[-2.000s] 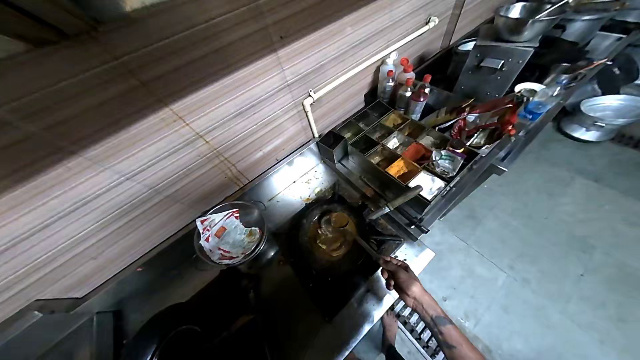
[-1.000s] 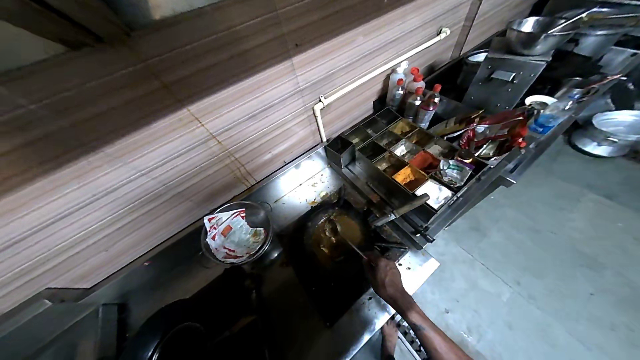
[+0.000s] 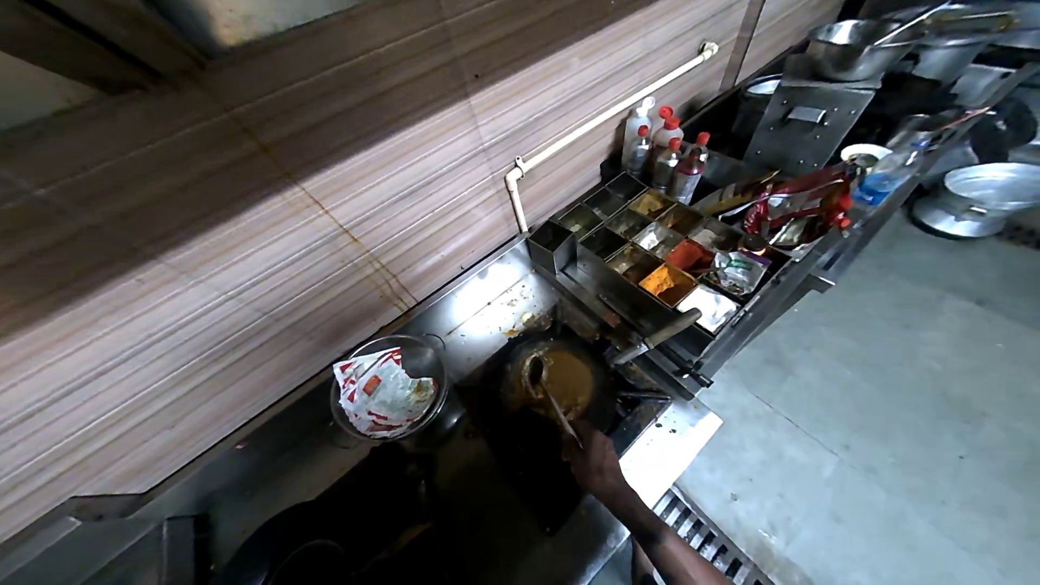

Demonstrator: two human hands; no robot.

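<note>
My right hand (image 3: 595, 461) grips the handle of a metal ladle (image 3: 559, 410). The ladle's bowl rests in brown gravy (image 3: 569, 382) inside a dark wok (image 3: 597, 414) on the stove. A wooden-handled utensil (image 3: 662, 335) lies just past the wok's right side, untouched. Left of the wok stands a round metal pot (image 3: 435, 357) with crumpled red and white plastic packets (image 3: 382, 394) in it. My left hand is not in view.
Beyond the wok is a rack of square metal spice tins (image 3: 666, 283), with red-capped bottles (image 3: 689, 175) behind. A pale pipe (image 3: 613, 122) runs along the wall. Steel pans (image 3: 971, 199) sit at the far right. A floor grating (image 3: 707, 536) lies below the counter.
The ladle's bowl has moved to the left side of the gravy. My right hand has come nearer the wok and stays on the handle.
</note>
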